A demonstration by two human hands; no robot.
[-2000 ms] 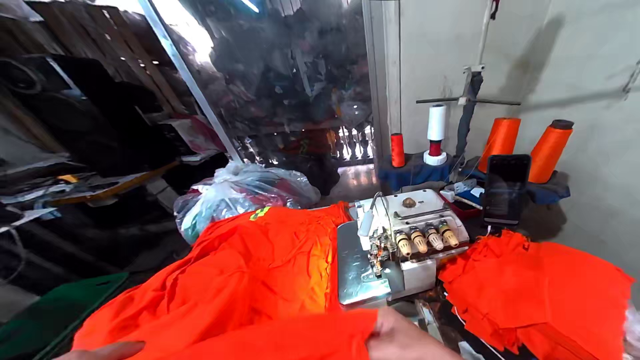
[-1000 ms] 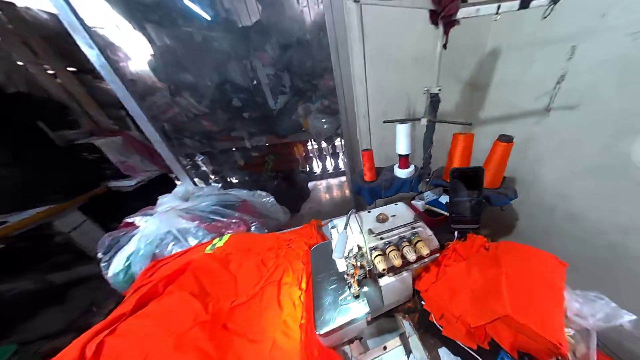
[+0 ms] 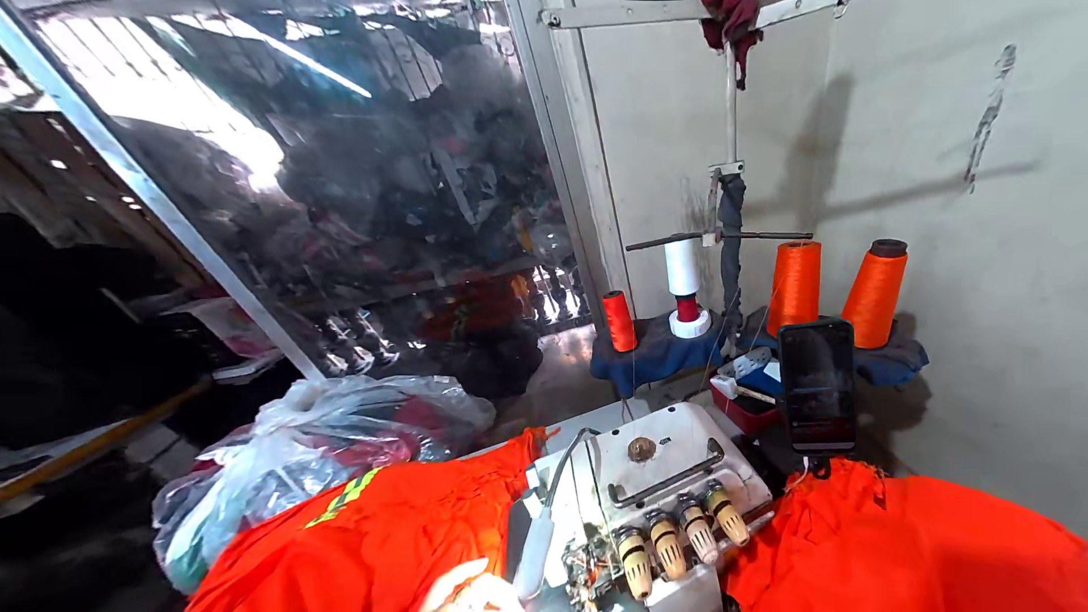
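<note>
My left hand (image 3: pixel 472 588) shows partly at the bottom edge, overexposed, beside the sewing head of a white overlock machine (image 3: pixel 671 450). It is over orange fabric (image 3: pixel 382 535) with a yellow-and-grey stripe; whether its fingers grip the cloth is unclear. My right hand is out of view. Several tension dials (image 3: pixel 667 544) line the machine's front. More orange fabric (image 3: pixel 918 544) lies at the right, bulging and slightly blurred near the lower edge.
Orange thread cones (image 3: pixel 875 293), a white cone (image 3: pixel 682 268) and a small red-orange spool (image 3: pixel 620 321) stand behind the machine. A phone (image 3: pixel 818 387) is upright beside a red tray (image 3: pixel 748 412). Clear plastic bags (image 3: pixel 314 442) sit at the left, before a metal-framed glass panel (image 3: pixel 408 187).
Two seconds ago both hands were at the lower edge on the left orange fabric; now one hand shows near the machine. The right-hand fabric bulges more than a second ago. The view has shifted.
</note>
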